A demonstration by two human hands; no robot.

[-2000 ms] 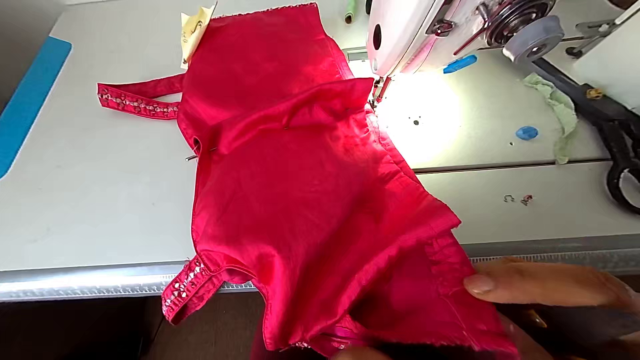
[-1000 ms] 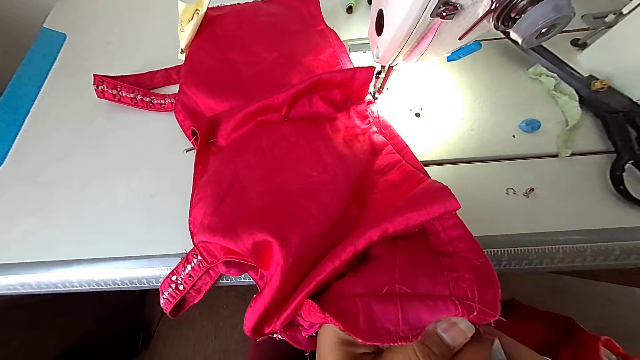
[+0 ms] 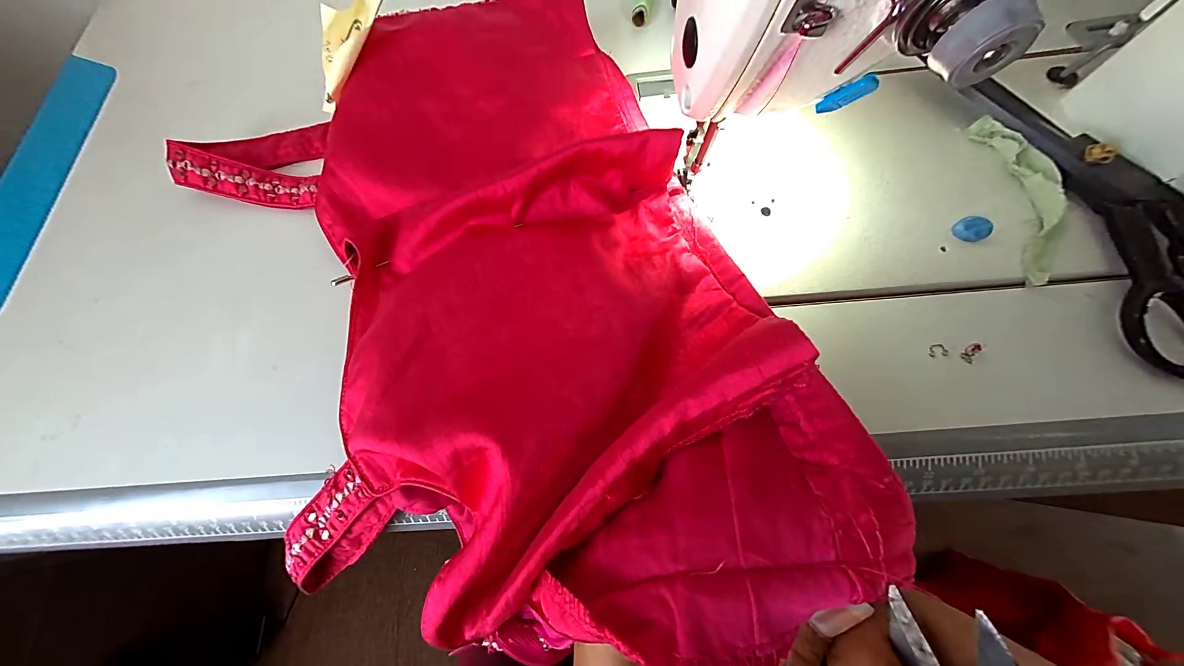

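A red satin garment piece (image 3: 555,324) lies across the sewing machine table and hangs over its front edge, its upper right side at the needle area of the sewing machine (image 3: 740,46). Two beaded straps (image 3: 240,180) stick out on its left. At the bottom, my left hand (image 3: 832,634) pinches the lower edge of the fabric, thumb on top, other fingers mostly hidden beneath. My right hand (image 3: 967,629) is at the lower right corner of the cloth, mostly cut off by the frame. Two pointed metal blades of thread snips (image 3: 911,634) show there, parted; their handle is hidden.
Black-handled scissors (image 3: 1147,268) lie at the right, near a pale green fabric scrap (image 3: 1027,185) and blue chalk pieces (image 3: 971,228). A metal ruler (image 3: 1036,462) runs along the front table edge. A blue strip (image 3: 46,166) is at the far left.
The lower right part of the cloth has been spread out, showing its inside. My left hand has come into clear view at the lower edge. The snips' blades show more than a second ago.
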